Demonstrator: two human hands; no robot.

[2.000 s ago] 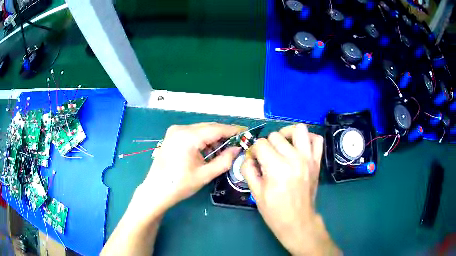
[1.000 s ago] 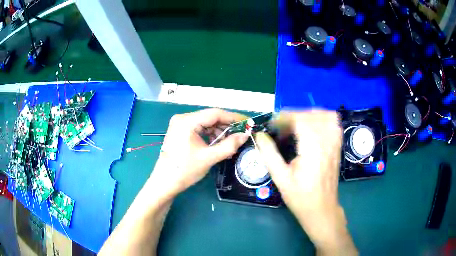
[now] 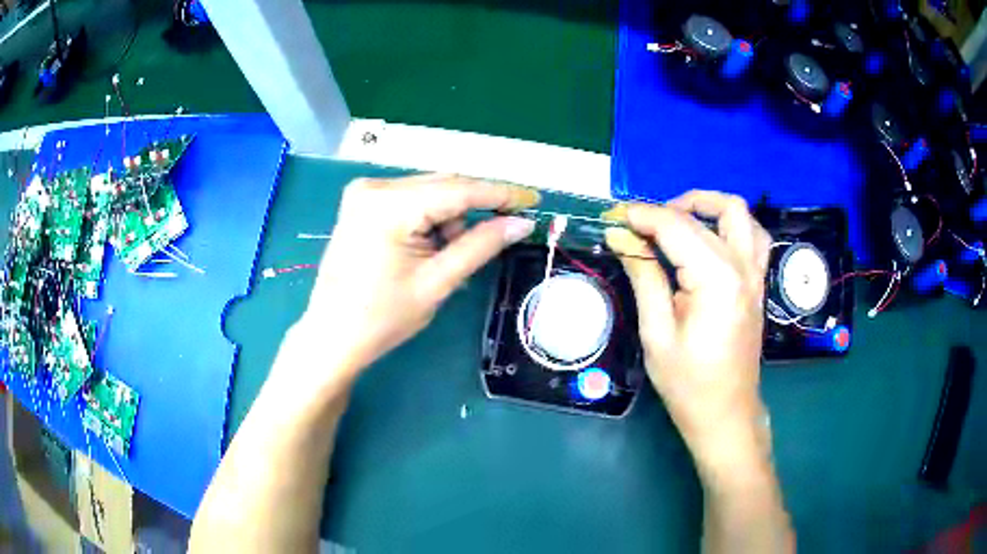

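A circuit board [image 3: 574, 215], seen nearly edge-on, is held between my two hands above the top end of a black speaker housing [image 3: 557, 398]. My left hand [image 3: 417, 243] pinches its left end with thumb and finger. My right hand [image 3: 693, 281] pinches its right end. Yellowish covers show on the fingertips. A speaker lead [image 3: 551, 251] runs from the board's middle down to the housing. The round silver speaker [image 3: 567, 320] and a blue cylinder with a red end [image 3: 593, 383] lie in the housing. The board's underside is hidden.
A second housing [image 3: 781, 348] lies right of my right hand. A blue sheet [image 3: 195, 357] at left bears heaped green boards [image 3: 110, 409]. Another blue sheet [image 3: 682, 152] at back right bears many speaker units. A black bar [image 3: 948, 417] lies far right. A white rail [image 3: 487, 155] runs behind.
The board is now held level by both ends; my right hand has moved from its middle to its right end. The lead hangs in clear view. The whole view has shifted slightly.
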